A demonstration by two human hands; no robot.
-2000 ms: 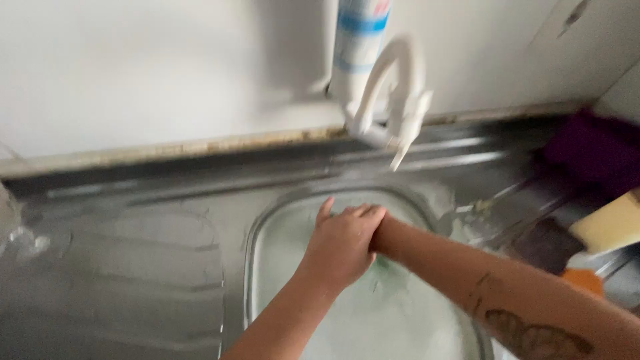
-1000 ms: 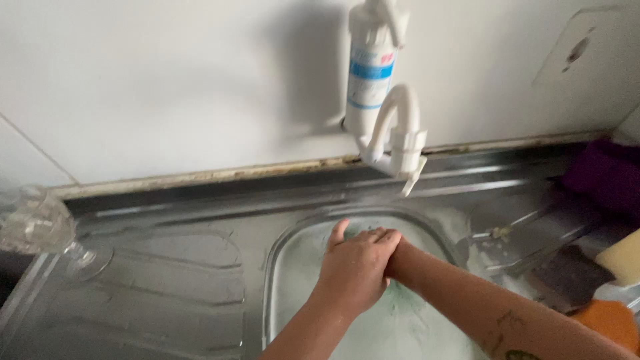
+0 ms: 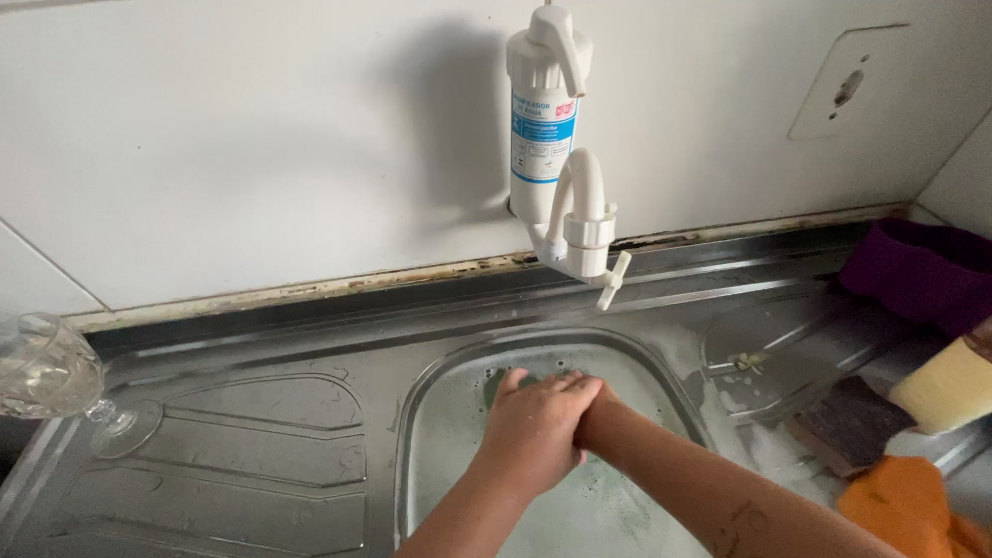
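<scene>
My left hand (image 3: 535, 430) lies over my right hand (image 3: 595, 415), and the two are clasped above the sink basin (image 3: 422, 387). The left hand's fingers wrap over the right, whose fingers are mostly hidden beneath it. Cloudy, greenish-white water (image 3: 597, 511) with small bubbles fills the basin under them. Something dark green shows in the water just behind my fingers, too unclear to name. Behind the basin, a white plastic faucet (image 3: 585, 209) with a small lever hangs from a wall-mounted water purifier (image 3: 539, 163).
A glass goblet (image 3: 50, 372) lies tilted on the left ribbed drainboard (image 3: 263, 449). On the right drainboard are a dark sponge (image 3: 852, 422), a cream-coloured block (image 3: 945, 384), an orange cloth (image 3: 899, 500) and a purple container (image 3: 914, 271). Food scraps (image 3: 748, 361) lie near the basin.
My hands stay clasped over the basin. The view has shifted, bringing the goblet at the left and more of the water purifier into sight.
</scene>
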